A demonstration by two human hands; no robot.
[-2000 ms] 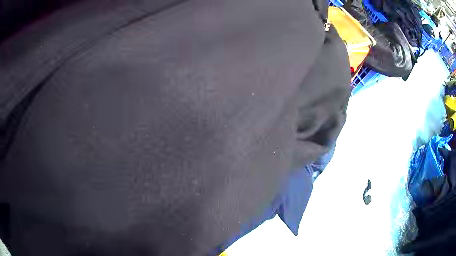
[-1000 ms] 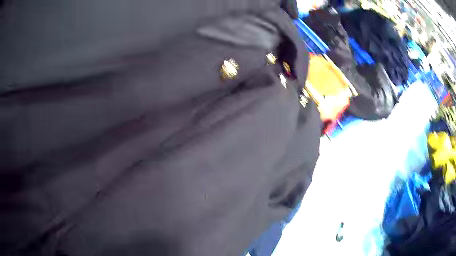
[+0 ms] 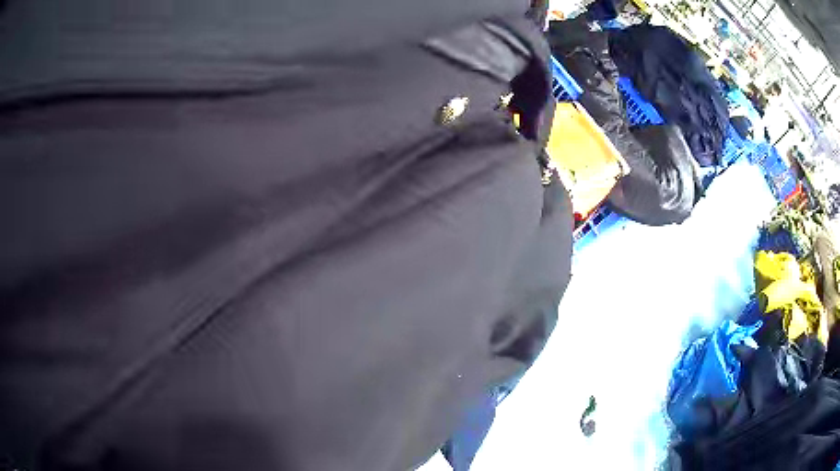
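Observation:
A large dark garment bundle [image 3: 304,239] of smooth black cloth fills the left and middle of the head view, very close to the camera. Several gold buttons [image 3: 453,110] show near its upper right, beside a shiny grey lining patch [image 3: 479,51]. A bluish cloth corner [image 3: 472,432] hangs below its lower right edge. Neither my left hand nor my right hand can be seen; the cloth hides whatever is behind it.
An orange-tan box or panel [image 3: 582,158] and blue crates [image 3: 642,103] with dark garments [image 3: 668,78] stand upper right. The floor is glaring white, with a small dark scrap [image 3: 589,417]. A blue plastic bag [image 3: 709,368], yellow cloth [image 3: 790,292] and dark heaps [image 3: 774,428] lie at right.
The gold buttons and lining patch have come into view on the bundle. The crates, floor scrap and heaps at right have shifted left in the picture, showing more of the right side.

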